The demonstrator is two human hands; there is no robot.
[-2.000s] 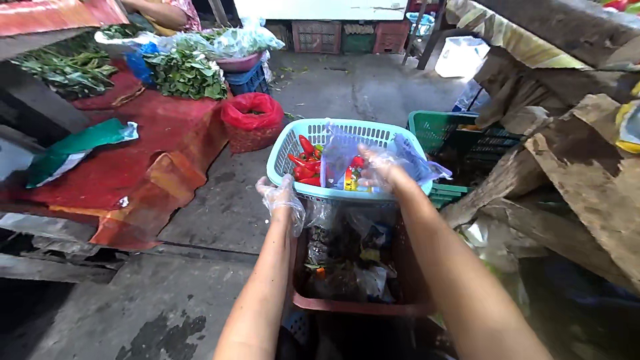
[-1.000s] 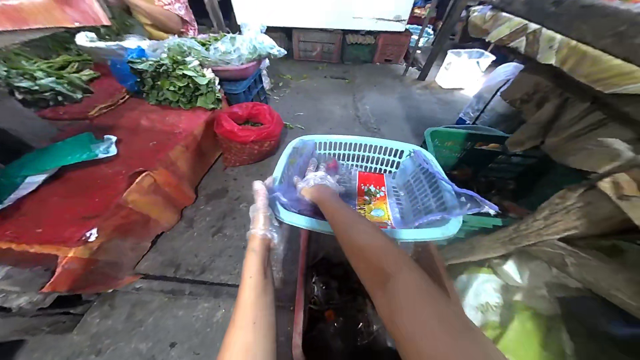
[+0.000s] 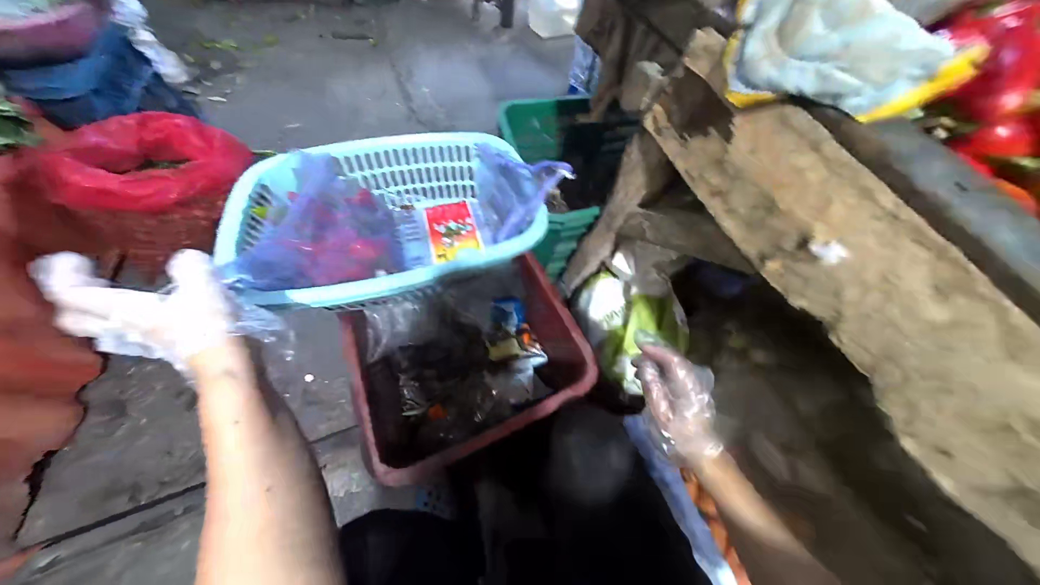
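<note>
A pale blue plastic basket [image 3: 382,292] rests on the back of a dark red plastic crate [image 3: 581,370]. Inside the basket, a purple mesh bag [image 3: 321,215] partly covers red peppers, beside a red and yellow printed packet [image 3: 452,230]. My left hand [image 3: 142,309], in a clear plastic glove, is at the basket's left end with fingers apart; whether it touches the rim is unclear. My right hand [image 3: 674,398], also gloved, is right of the crate, by green and white plastic packaging [image 3: 630,321]. Its fingers are slightly bent, and whether they touch the packaging cannot be told.
A red sack [image 3: 146,195] stands left of the basket. Behind the basket's right end is a green crate [image 3: 528,122]. A rough wooden board [image 3: 821,268] of a stall slants along the right, with red peppers [image 3: 1003,122] above it. The crate holds plastic wrappers [image 3: 508,325].
My right hand has left the basket and moved right and down to the packaging. The purple mesh now lies over the red peppers at the basket's left. The view has shifted down and right.
</note>
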